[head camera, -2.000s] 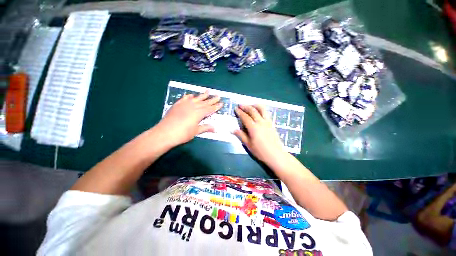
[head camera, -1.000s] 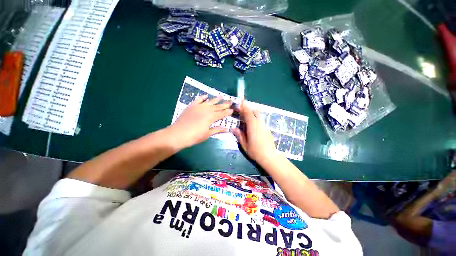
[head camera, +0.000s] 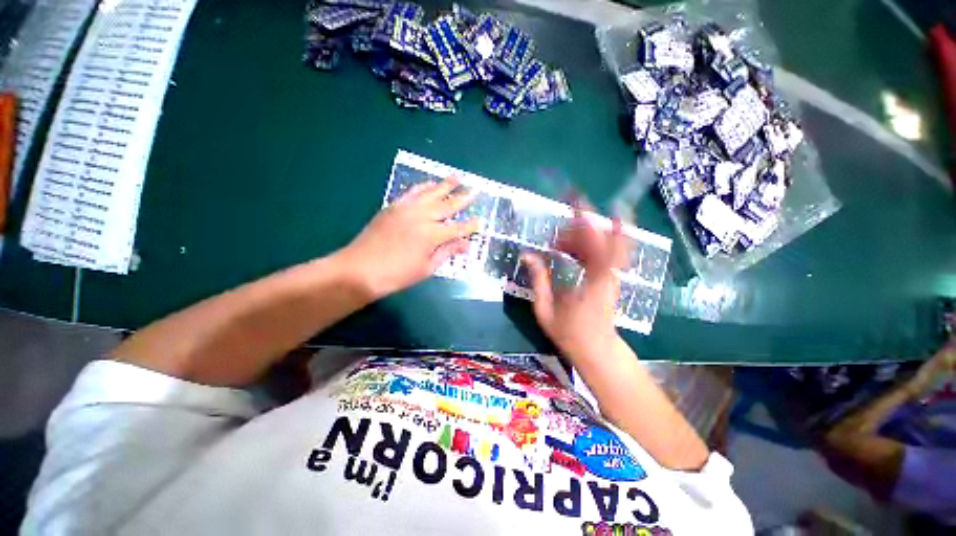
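Observation:
A white sheet with a grid of dark square panels (head camera: 506, 222) lies flat on the green surface in front of me. My left hand (head camera: 411, 236) rests on its left part, palm down, fingers apart. My right hand (head camera: 583, 274) is blurred over the right part of the sheet, its fingers raised and spread. A faint pale strip (head camera: 631, 191) shows near its fingertips; I cannot tell if the hand holds it. A pile of blue circuit boards (head camera: 449, 54) lies beyond the sheet.
Whiter-looking boards (head camera: 723, 134) lie heaped on a clear plastic bag (head camera: 795, 218) at the right. Long printed label sheets (head camera: 100, 136) lie at the left. An orange handle (head camera: 6, 141) is cut off at the left edge. Another person's arm (head camera: 875, 434) shows at the lower right.
My right hand has moved right, away from my left hand, and its fingers have lifted and spread. The pale strip that stood upright at the right fingertips now shows further right, blurred. The view has shifted slightly.

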